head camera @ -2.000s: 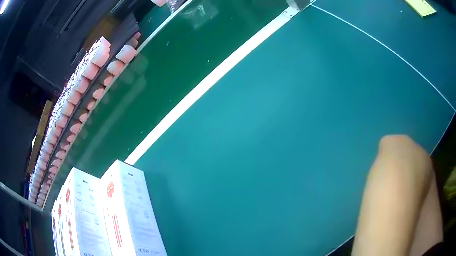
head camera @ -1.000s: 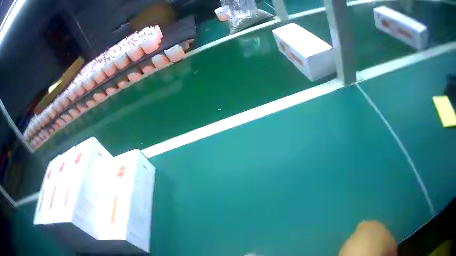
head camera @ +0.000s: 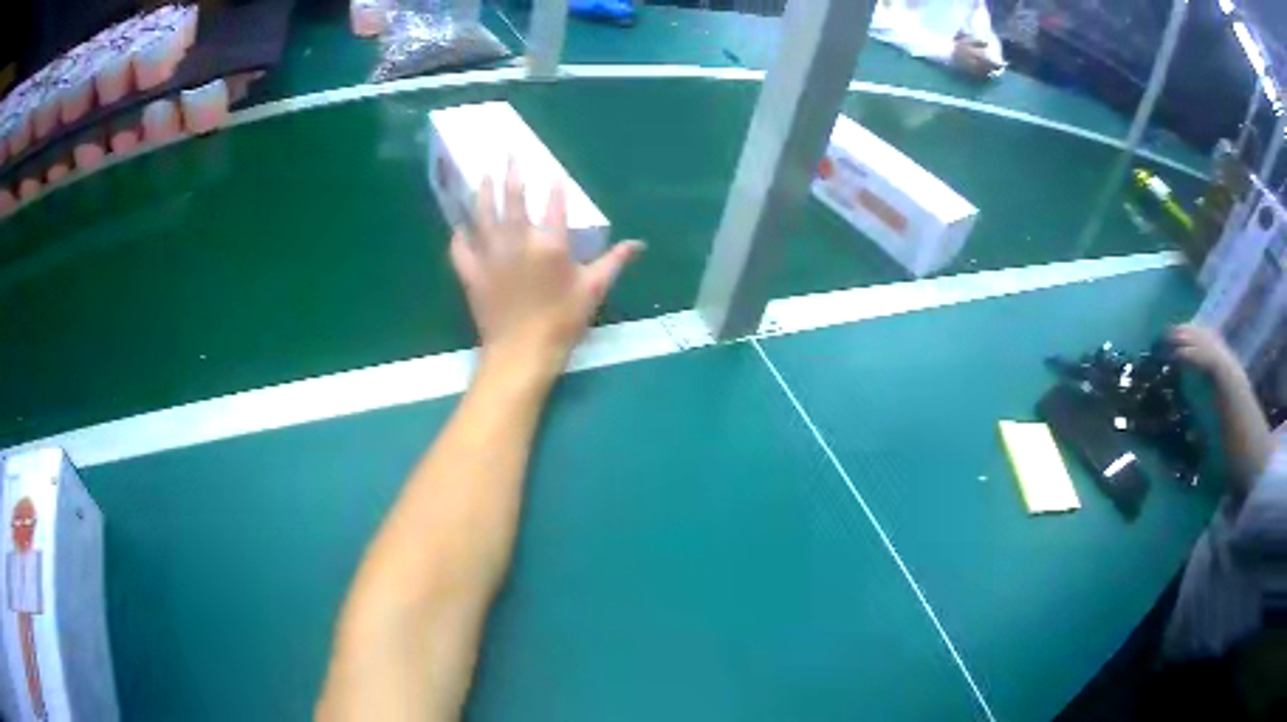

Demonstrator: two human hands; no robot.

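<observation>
A long white product box (head camera: 515,141) lies on the green conveyor belt, beyond the white rail. My left hand (head camera: 529,268) reaches over the rail, palm down, with its fingers spread over the near part of this box. The thumb points right, off the box. I cannot tell how firmly the fingers touch it. My right hand is not in view. Another white box (head camera: 896,198) with orange-red marks lies on the belt, right of the upright post. A further product box (head camera: 57,592) stands at the bench's left edge, cut off by the picture.
A metal post (head camera: 776,184) rises from the white rail (head camera: 282,413). On the bench's right lie a yellow pad (head camera: 1039,467) and tangled black parts (head camera: 1129,409). Another person's hand (head camera: 1207,353) is beside them. Pink-and-white cups (head camera: 127,71) and a clear bag (head camera: 438,43) are beyond the belt.
The view has swung right. My left hand now shows, stretched over the box on the belt. The boxes at the left have mostly left the picture. Another person's hand has come into view.
</observation>
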